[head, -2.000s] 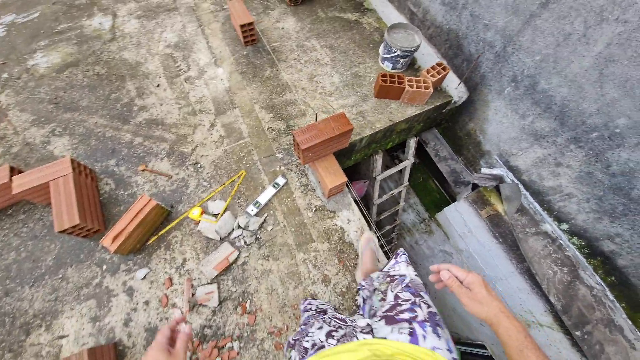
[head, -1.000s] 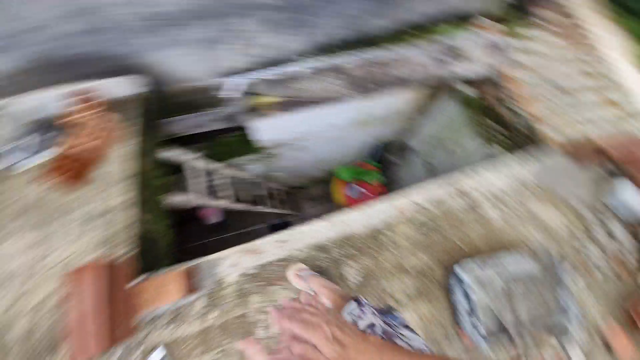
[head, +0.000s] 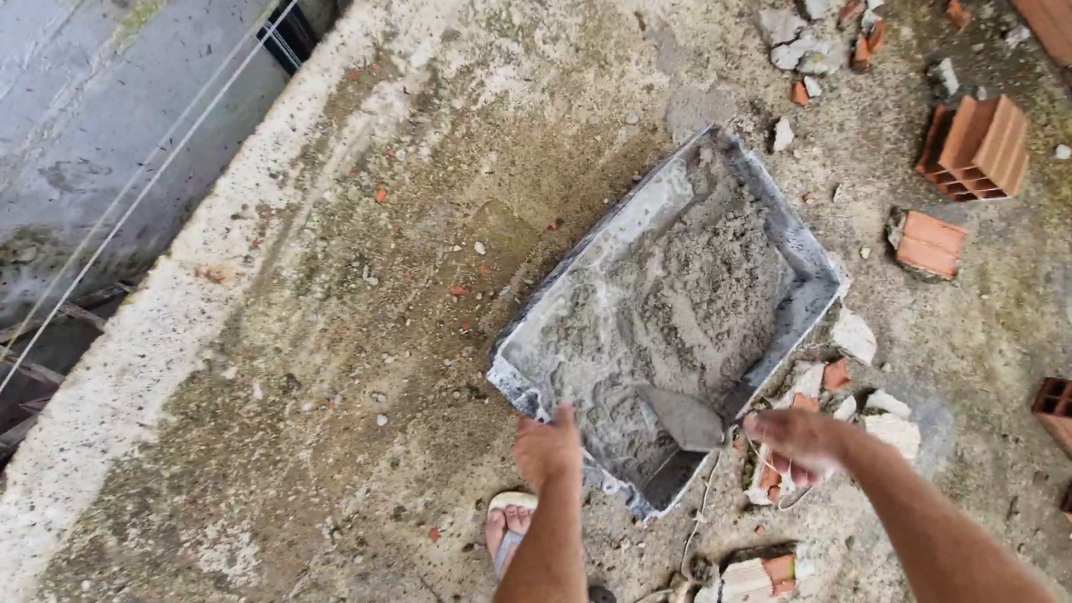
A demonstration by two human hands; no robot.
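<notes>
A mortar tub (head: 607, 226) with worn, cement-coated walls lies on the rough concrete, holding wet grey mortar (head: 695, 285). My left hand (head: 548, 448) grips the tub's near left rim. At the near right side, my right hand (head: 796, 444) is closed by the handle end of a pointed masonry trowel (head: 682, 416); the handle itself is hidden in the fist. The trowel's blade rests on the mortar near the tub's lower corner.
Broken brick and mortar pieces (head: 892, 435) lie right of the tub. Hollow clay bricks (head: 976, 146) stand farther right. At left, the slab's edge (head: 197, 230) drops to a lower area, with taut strings (head: 159, 180) across it. My sandalled foot (head: 509, 528) is below the tub.
The view has swung from the ladder opening to the mortar tub. My left hand has taken hold of the tub's rim, and my right hand, free two seconds ago, now has the trowel.
</notes>
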